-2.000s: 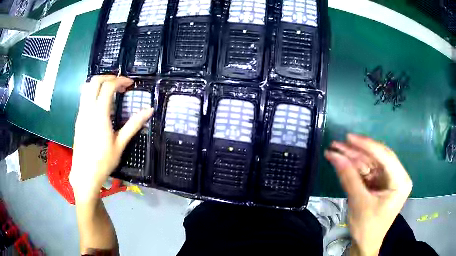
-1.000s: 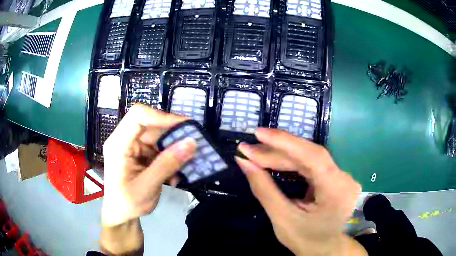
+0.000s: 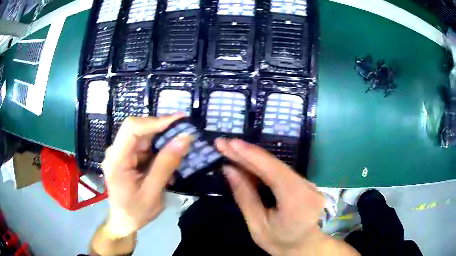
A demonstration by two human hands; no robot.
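My left hand (image 3: 142, 170) holds a phone front housing (image 3: 196, 154) with a pale keypad, tilted above the near row of the tray. My right hand (image 3: 272, 197) is at the housing's right edge, thumb and fingertips close together there. Whether a small insert is between them is too blurred to tell. The black blister tray (image 3: 201, 76) lies below, with housings in its pockets. One near-row pocket (image 3: 129, 95), second from the left, shows only bumpy grid.
A loose pile of black inserts (image 3: 376, 75) lies on the green mat (image 3: 360, 130) right of the tray. A clear bag (image 3: 440, 120) is at the right edge. Striped pieces (image 3: 29, 51) lie at left. A red stool (image 3: 59, 177) stands below left.
My left hand took a housing out of its near-row pocket and lifted it. My right hand came in from the right and now meets the housing's edge. The tray view shifted slightly left.
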